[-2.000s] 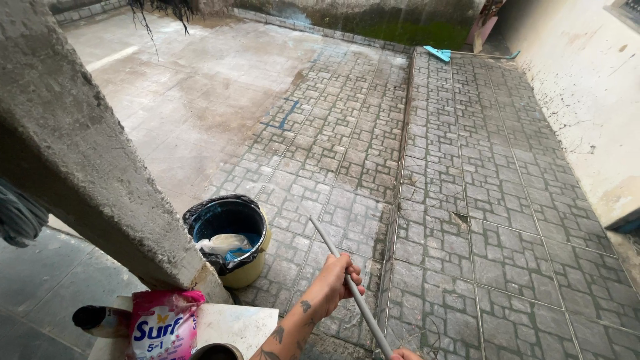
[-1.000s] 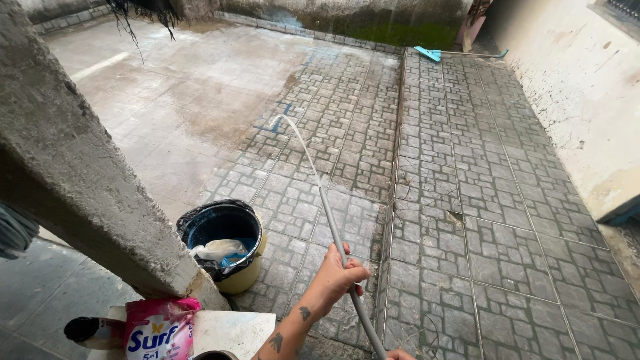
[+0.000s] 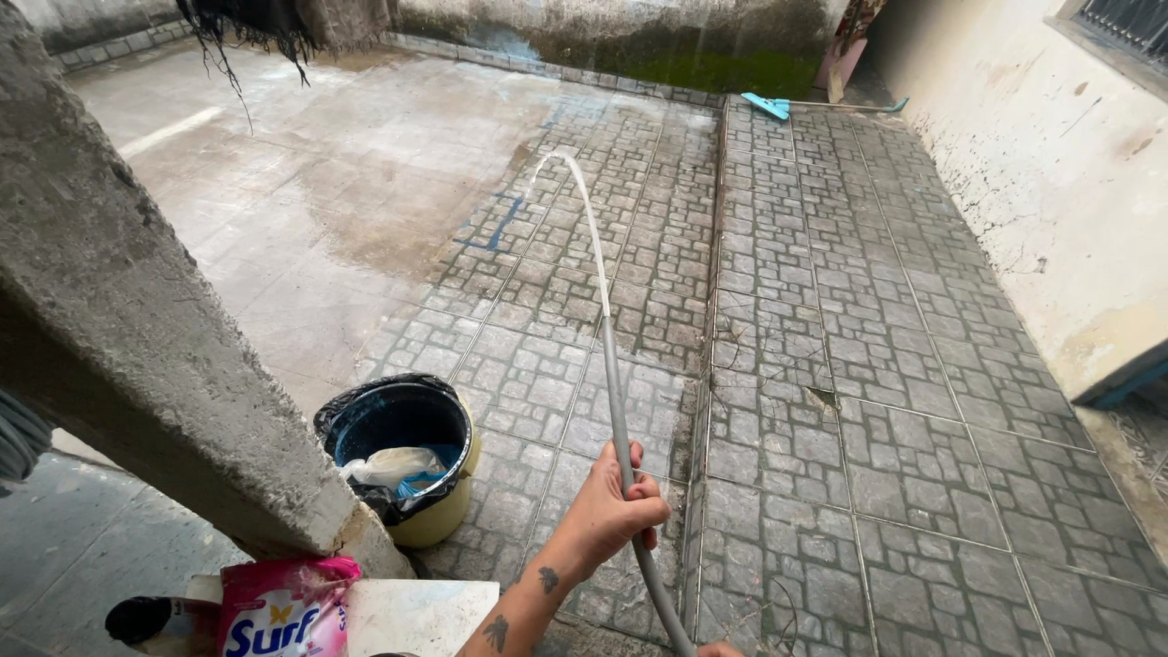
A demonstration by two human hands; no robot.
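My left hand (image 3: 630, 497), at the end of a tattooed forearm, is closed around a grey hose (image 3: 617, 383). The hose points forward over the paving. Water (image 3: 589, 210) arcs from its open end and curves down to the left, near blue marks (image 3: 497, 224) on the stone-patterned floor (image 3: 538, 365). Only a sliver of my right hand (image 3: 721, 650) shows at the bottom edge, beside the lower part of the hose; its grip is hidden.
A bucket (image 3: 438, 520) lined with a black bag holds plastic bags, beside a rough concrete post (image 3: 173, 301). A pink Surf detergent pack (image 3: 283, 607) and a dark-topped container (image 3: 151, 620) stand at bottom left. A blue broom (image 3: 771, 106) lies far off. A low step edge runs lengthwise.
No water came from the hose two seconds ago; a stream showed one second ago and still flows. The hose's front end has moved up and right, with my left hand still around it.
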